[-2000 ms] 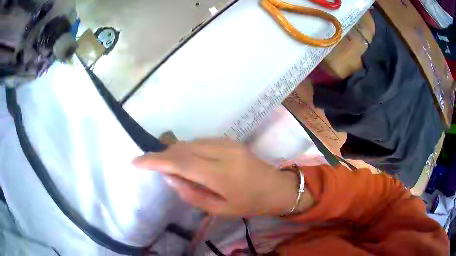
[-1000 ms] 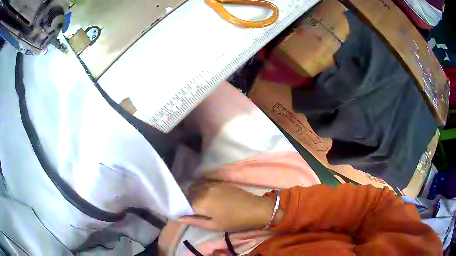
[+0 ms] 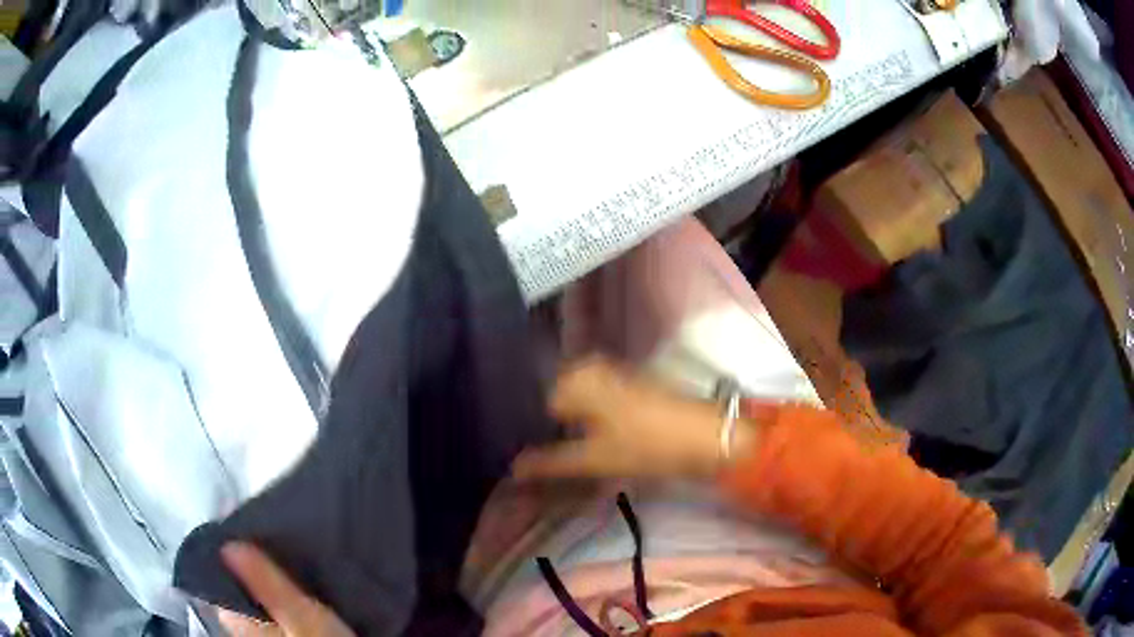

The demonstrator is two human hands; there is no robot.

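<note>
The dark grey panel [image 3: 373, 423] hangs from the machine table towards my lap, beside the light grey panel [image 3: 330, 162]. A dark strip [image 3: 255, 237] runs along the pale cloth. My left hand [image 3: 284, 600], cut off by the bottom edge, holds the dark grey panel's lower part, thumb on top, other fingers mostly hidden. My right hand [image 3: 616, 417] is blurred at the panel's right edge, fingers apart, with no grip visible. The machine's needle area [image 3: 292, 19] is cut off at the top, with cloth running up to it.
Scissors with an orange loop [image 3: 759, 69] and a red loop lie on the white table [image 3: 597, 162] with its printed ruler edge. Cardboard [image 3: 902, 187] and dark cloth [image 3: 995, 336] are at the right. More pale and dark pieces [image 3: 112, 398] heap at the left.
The view has shifted, showing more of the scissors. The dark grey panel is now spread out over the pale cloth's lower right. My left hand has come into view; my right hand has left the pale cloth's edge.
</note>
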